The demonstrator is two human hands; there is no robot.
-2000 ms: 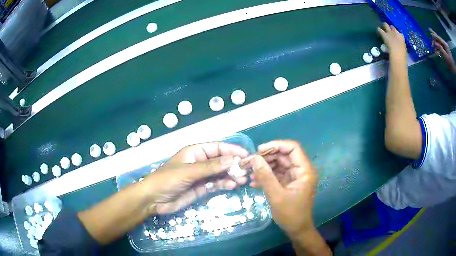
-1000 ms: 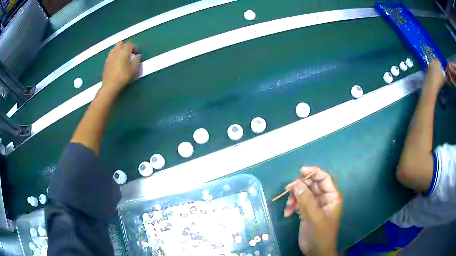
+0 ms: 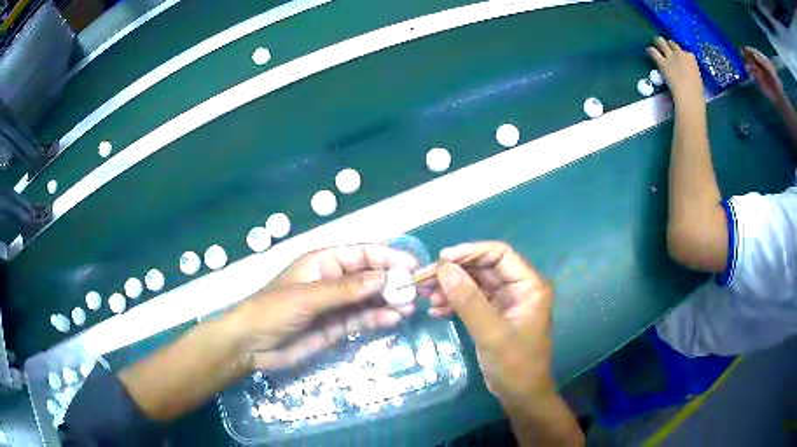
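My left hand [image 3: 323,301] holds a round white plastic piece [image 3: 400,289] in its fingertips above the parts tub. My right hand [image 3: 494,310] holds a thin tan pick [image 3: 429,274], its tip at the white piece. The clear parts tub [image 3: 345,428] lies below my hands, holding many tiny white and shiny bits; my left hand hides part of it. Several round white pieces stand in a row along the green conveyor belt [image 3: 384,113], such as one white piece near the middle [image 3: 439,160].
A pale divider rail [image 3: 489,188] runs between belt and ledge. A second clear tub [image 3: 44,375] with white pieces is at lower left, partly behind my sleeve. At right, another person's arm [image 3: 695,175] reaches to the row near a blue tray [image 3: 699,44].
My left hand has come back from the far lane to my right hand and now holds a white piece. The pick now touches or nearly touches it. The neighbour's hand is over the row.
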